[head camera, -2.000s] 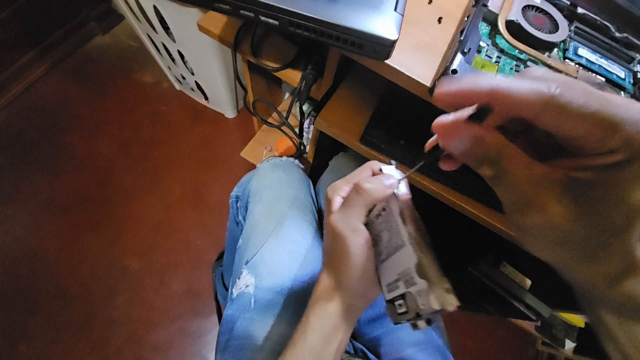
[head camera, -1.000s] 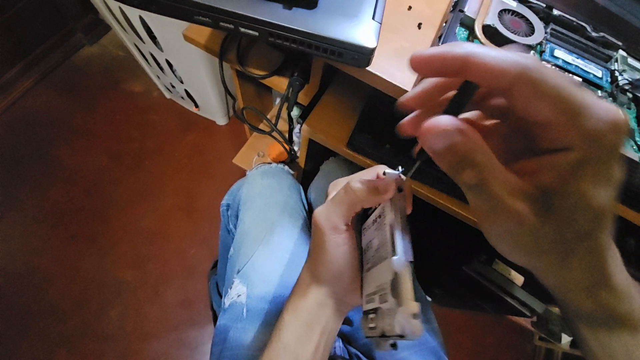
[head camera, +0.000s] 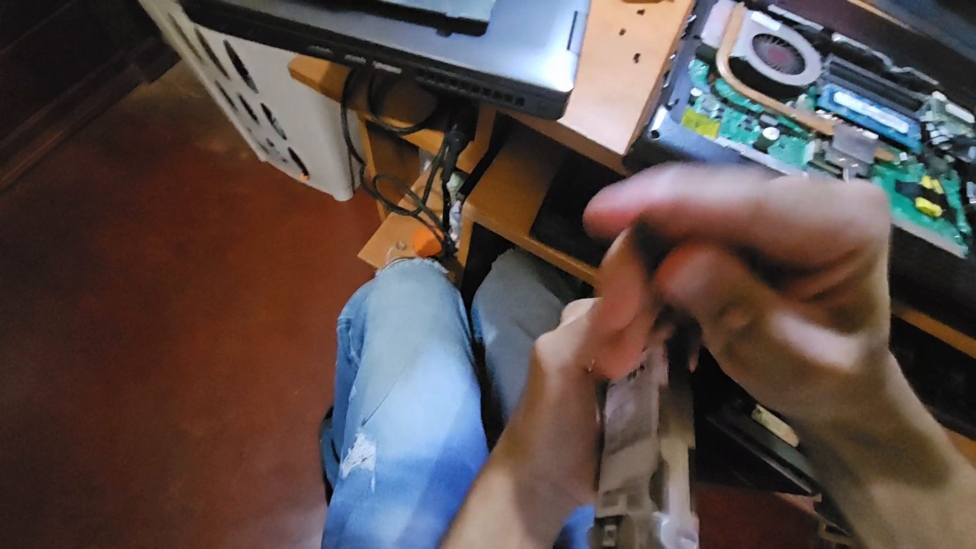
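My left hand (head camera: 560, 381) grips the upper end of a hard drive in a metal bracket (head camera: 640, 450), which stands on edge above my right thigh and bears a printed label. Over that end is my right hand (head camera: 770, 267), its thumb and fingers closed around the dark handle of a small screwdriver (head camera: 652, 248). The screwdriver's tip is hidden behind the fingers and blurred. An opened laptop (head camera: 793, 114) with its fan, green circuit board and blue memory module exposed lies on the wooden desk beyond my right hand.
A closed silver laptop (head camera: 526, 46) rests at the desk's upper left. Black cables (head camera: 404, 191) hang beside the wooden shelf (head camera: 518, 183). A white perforated plastic container (head camera: 282, 114) stands on the reddish floor (head camera: 168, 320). Dark flat items (head camera: 762, 450) are at lower right.
My right hand has lowered onto the upper end of the drive, and its fingers have drawn together around the screwdriver handle. My left hand still holds the drive.
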